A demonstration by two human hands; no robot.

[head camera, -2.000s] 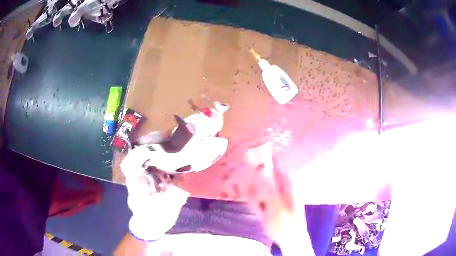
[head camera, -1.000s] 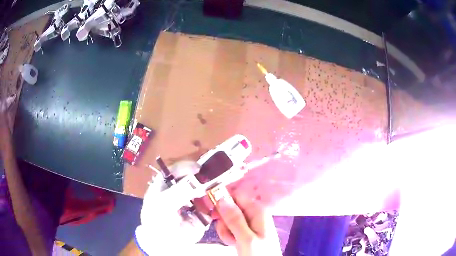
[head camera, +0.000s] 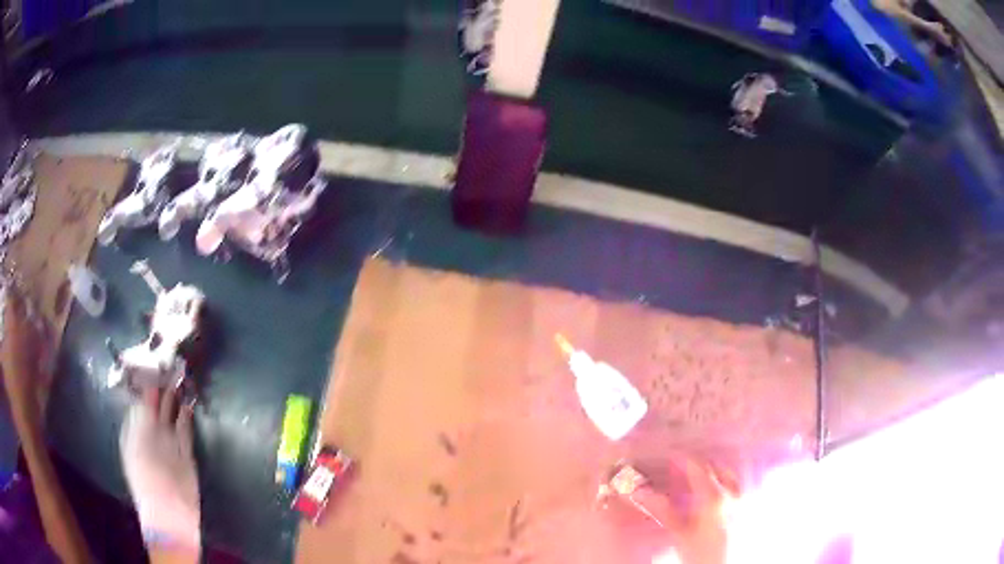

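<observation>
My left hand (head camera: 163,463), in a white glove with a blue cuff edge, reaches over the green bench at the left. Its fingers are on the lower end of a white unit (head camera: 171,326), which shows dark openings and a thin stem. My right hand (head camera: 694,501) is blurred and partly lost in pink glare over the cardboard at the lower right. A small pale part (head camera: 625,481) with a thin line shows at its fingers; the grip is unclear. A white squeeze bottle (head camera: 608,399) with a yellow nozzle lies on the cardboard mat (head camera: 413,364).
Several white units (head camera: 259,198) stand at the upper left. A green item (head camera: 293,438) and red packet (head camera: 324,483) lie by the mat's left edge. A dark red block (head camera: 499,165) stands behind. Another person's arm (head camera: 39,452) is at far left. Blue bin (head camera: 881,55) at upper right.
My left hand has moved from the mat to the left bench with the white unit. My right hand has come away from it to the right. The view has tilted up.
</observation>
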